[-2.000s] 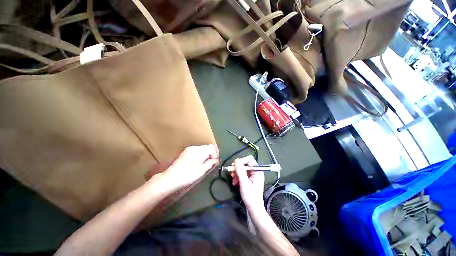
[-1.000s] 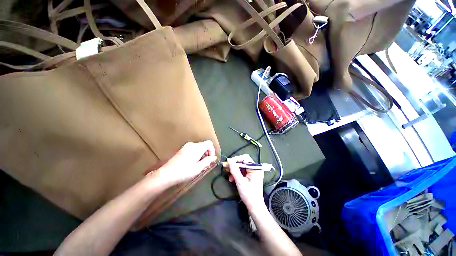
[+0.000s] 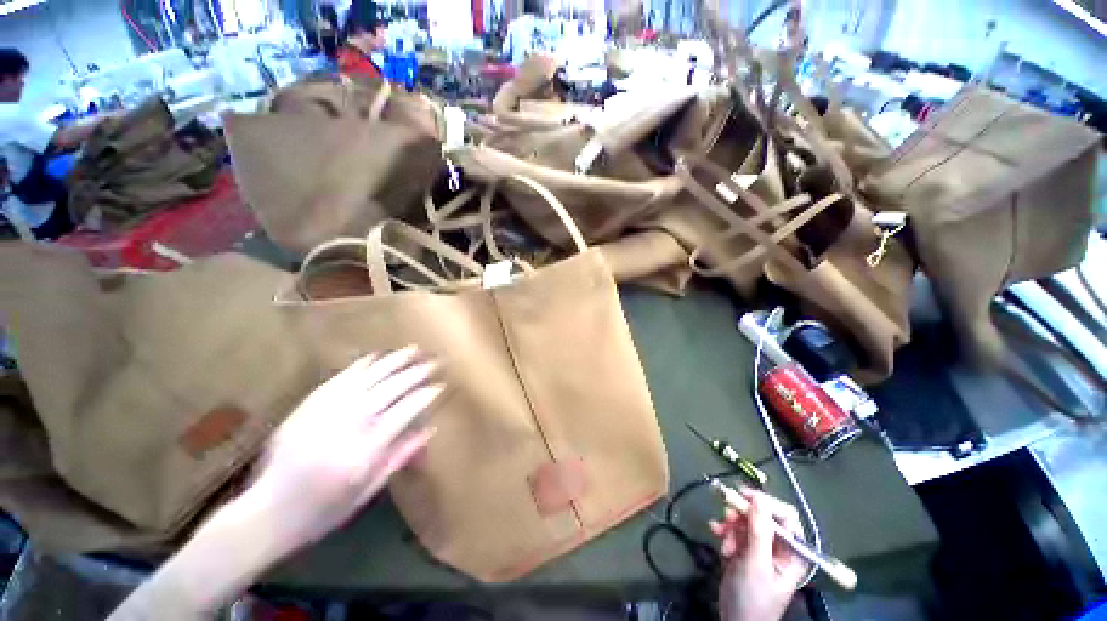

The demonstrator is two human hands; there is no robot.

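A tan tote bag (image 3: 461, 388) lies flat before me, with its handles at the far side, a white tag (image 3: 498, 273) at the rim and a leather label patch (image 3: 557, 484) near its lower edge. My left hand (image 3: 346, 437) is over the bag's left side, fingers spread; whether it touches the fabric I cannot tell. My right hand (image 3: 759, 552) holds a slim white pen tool (image 3: 789, 534) to the right of the bag, its tip away from the fabric.
Another tote bag (image 3: 158, 376) lies left. More bags are piled at the back. A red can (image 3: 807, 412), a yellow-green pen tool (image 3: 731, 457) and a white cord (image 3: 777, 451) lie on the green table (image 3: 692, 352). People are at the far left and back.
The view has lifted and shifted left. My left hand has left the bag's near edge and opened over its left side. The bag has turned, showing its label patch. The pen tool is farther from the bag.
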